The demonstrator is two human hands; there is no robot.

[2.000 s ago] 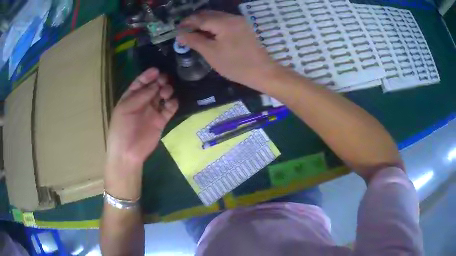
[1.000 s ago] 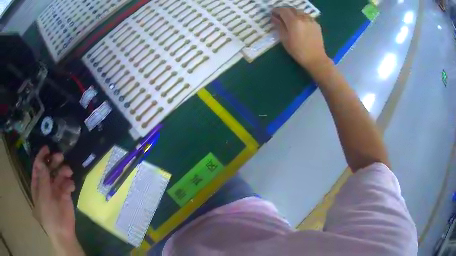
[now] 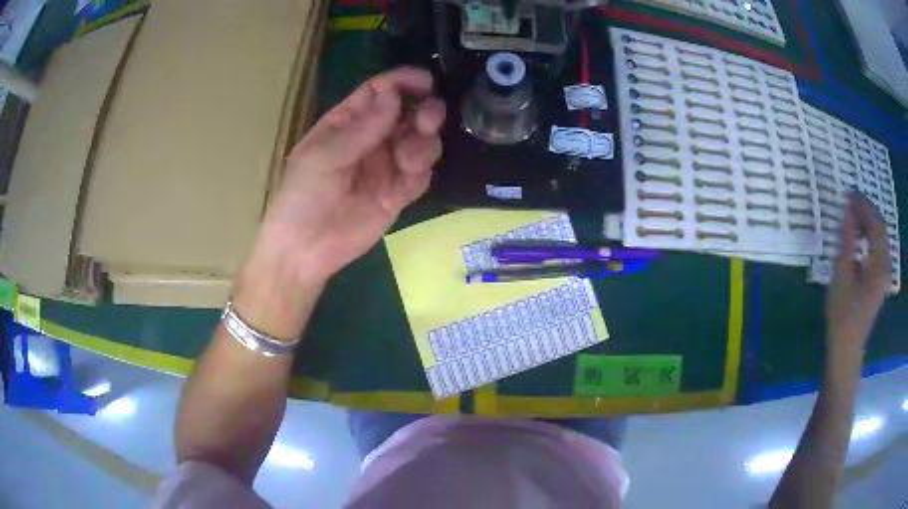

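The test fixture's black base (image 3: 543, 184) is in front of me, with a metal mechanism (image 3: 513, 35) at its top. Its clear-grey round nest (image 3: 500, 109) has a pale disc on top. My left hand (image 3: 348, 179) is raised just left of the nest, palm up, fingers curled. Something small and dark shows between its fingertips, too blurred to identify. My right hand (image 3: 858, 268) is at the far right, its fingers over the lower part of the right-hand sheet of parts (image 3: 871, 159). Whether it holds a part cannot be seen. A larger sheet of dumbbell-shaped parts (image 3: 712, 149) lies between.
Brown cardboard sheets (image 3: 189, 139) are stacked at left. A yellow label sheet (image 3: 423, 288) with a purple pen (image 3: 567, 254) and a dark blue pen (image 3: 543, 271) lies below the fixture. A green station label (image 3: 629, 376) is near the bench edge. Another parts sheet shows at top right.
The view swung right, then back to the fixture. My right hand left the fixture and went to the right-hand parts sheet, where it remains. My left hand has come up beside the nest.
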